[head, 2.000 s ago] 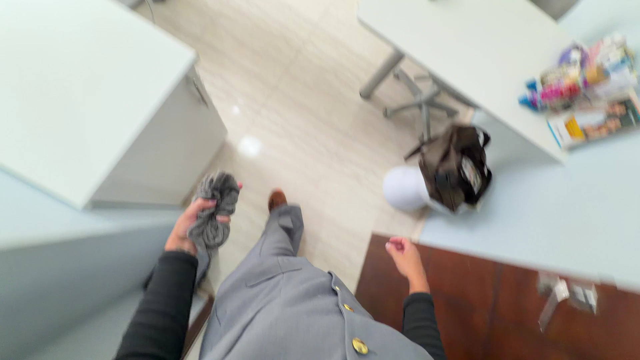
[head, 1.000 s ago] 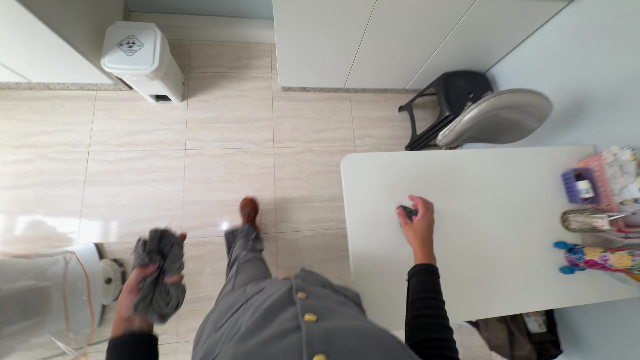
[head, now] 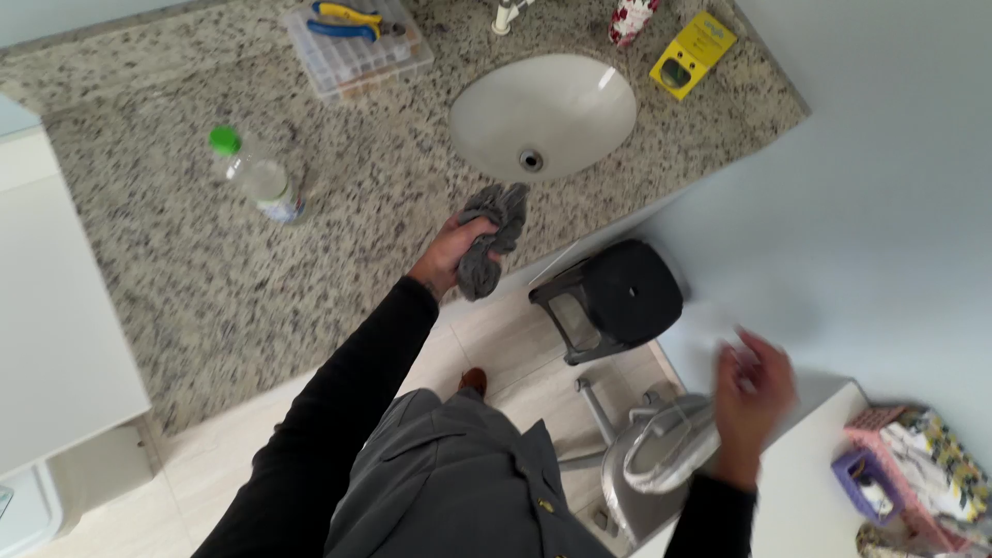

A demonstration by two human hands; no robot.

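My left hand [head: 453, 252] grips a crumpled grey cloth [head: 494, 232] above the front edge of a speckled granite countertop [head: 341, 271], just below the oval white sink [head: 542, 108]. Off to the right, my right hand [head: 752, 387] is raised in front of the pale wall, blurred, its fingers curled; whether it holds anything cannot be made out. A clear plastic bottle with a green cap [head: 260, 178] is on the counter to the left of the cloth. Behind it lie yellow-and-blue pliers [head: 345, 21] on a clear compartment box [head: 356, 58].
A yellow packet [head: 692, 54] and a floral-patterned object [head: 632, 17] are beside the sink, near the tap [head: 504, 17]. Below the counter stands a black plastic stool [head: 632, 293], with a wheeled chair [head: 659, 465] nearer me. Pink and purple baskets [head: 868, 484] sit on a white table at right.
The view has swung from the floor and white table to the sink counter. My left hand still holds the grey cloth. My right hand, over the white table one second ago, is now away from its top.
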